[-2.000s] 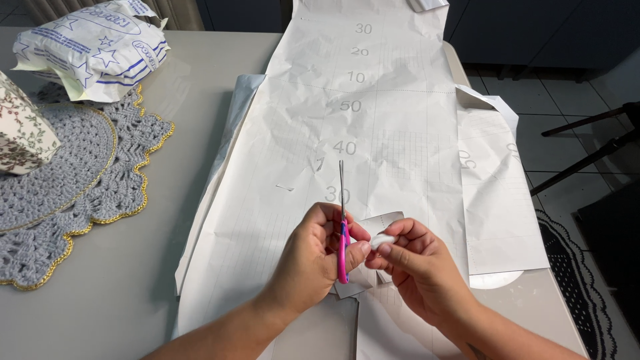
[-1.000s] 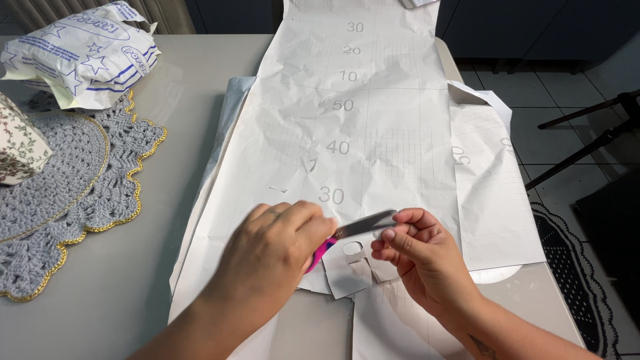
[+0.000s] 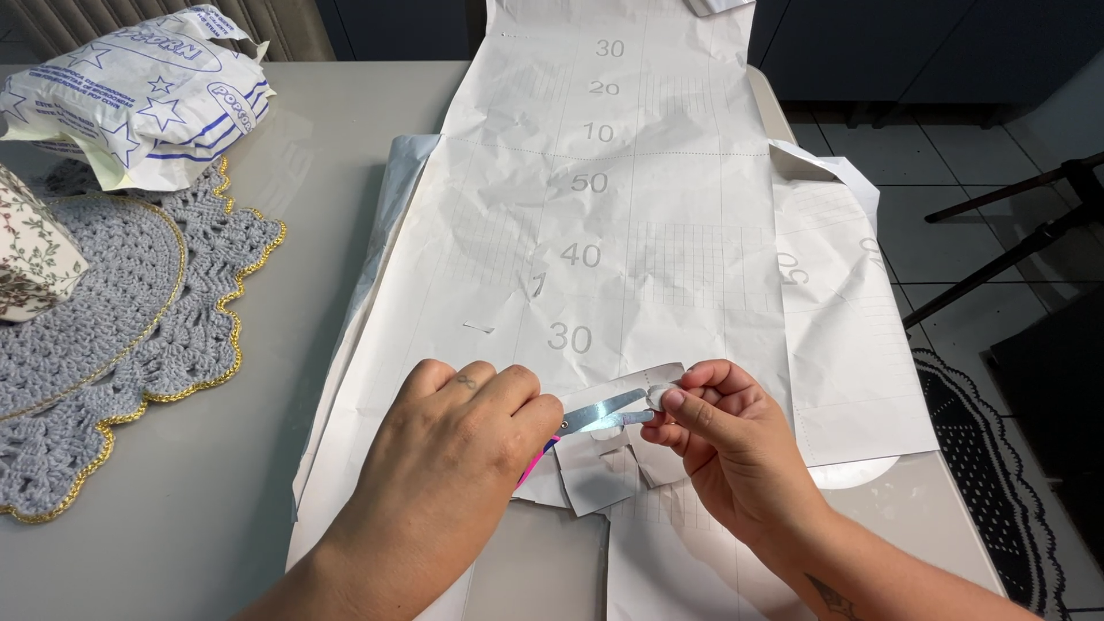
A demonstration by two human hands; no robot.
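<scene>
My left hand (image 3: 461,440) grips a pair of scissors (image 3: 604,411) with pink and dark blue handles; the blades are parted and point right. Between the thumb and fingers of my right hand (image 3: 724,423) is a small white piece (image 3: 657,396), right at the blade tips; its material is unclear. Below the blades lie cut paper scraps (image 3: 595,479), one with a hole in it. A large creased white paper sheet (image 3: 673,198), printed with numbers and faint grids, spreads under both hands. A tiny paper sliver (image 3: 479,328) rests on it.
On the grey table (image 3: 172,569), at the left, a grey crocheted mat (image 3: 207,293) with gold edging lies under a floral-patterned object (image 3: 30,250) and a crumpled popcorn bag (image 3: 147,95). A folded paper part (image 3: 845,345) reaches the table's right side. Black legs (image 3: 1000,237) stand beyond.
The scissors pointed up two seconds ago; they now point right toward the piece in my right hand. Since one second ago their blades have come clearly into view, parted.
</scene>
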